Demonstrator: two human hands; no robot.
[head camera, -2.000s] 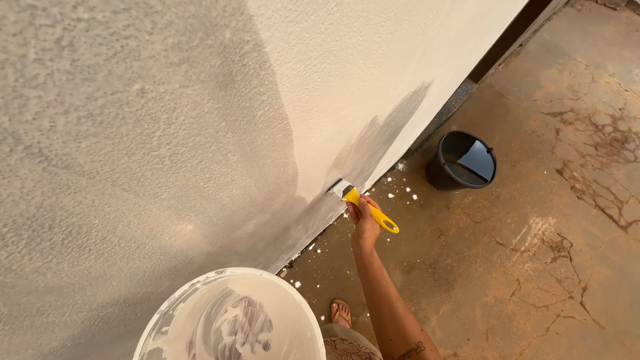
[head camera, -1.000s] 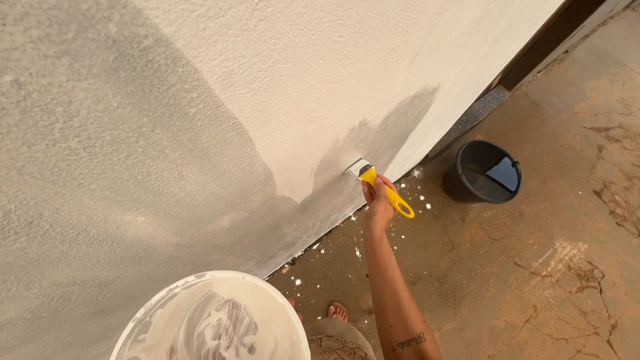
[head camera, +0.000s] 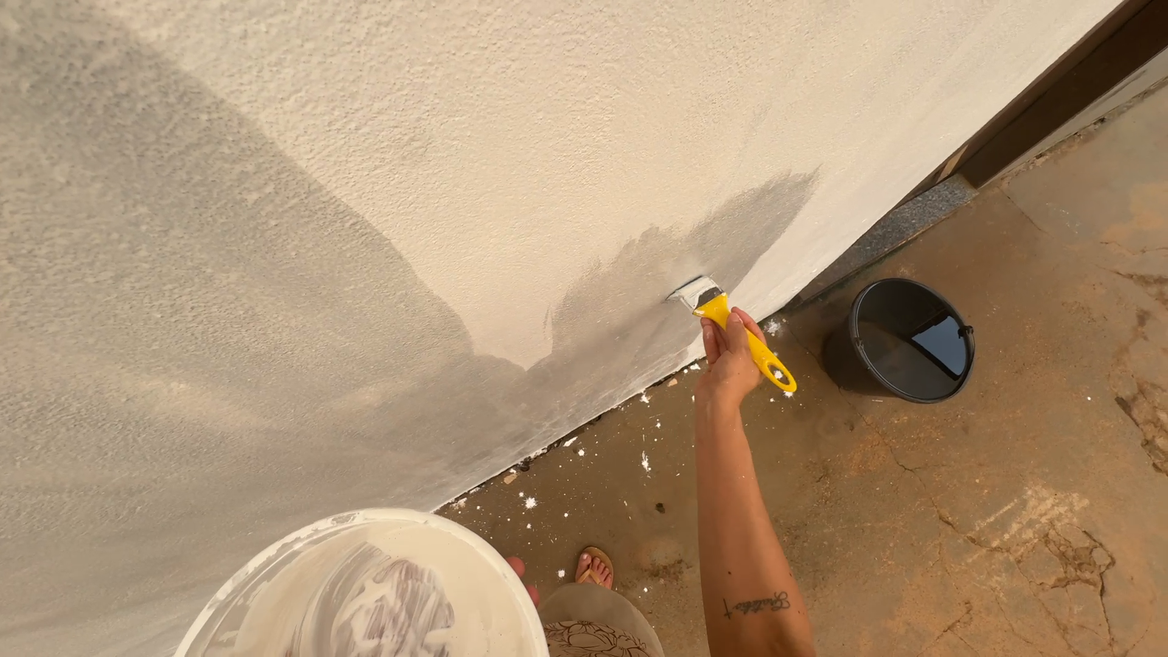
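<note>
My right hand (head camera: 730, 358) grips a paintbrush (head camera: 713, 308) by its yellow plastic handle, and the white-coated bristles touch the textured wall (head camera: 438, 164) low down, inside a greyish patch. At the bottom left is a white plastic bucket (head camera: 365, 584) with white paint smeared inside. Only a few fingertips of my left hand (head camera: 521, 577) show at the bucket's right edge; the rest is hidden behind it, so its grip cannot be made out.
A black bucket (head camera: 912, 339) holding dark, reflective liquid stands on the cracked concrete floor (head camera: 1004, 456), right of my right hand. White paint spots dot the floor along the wall's foot. My sandalled foot (head camera: 594, 566) is below. A dark doorway with a stone sill (head camera: 912, 219) lies upper right.
The grey patch around the brush has grown wider along the wall. My right hand still holds the brush against the wall. The view has shifted somewhat.
</note>
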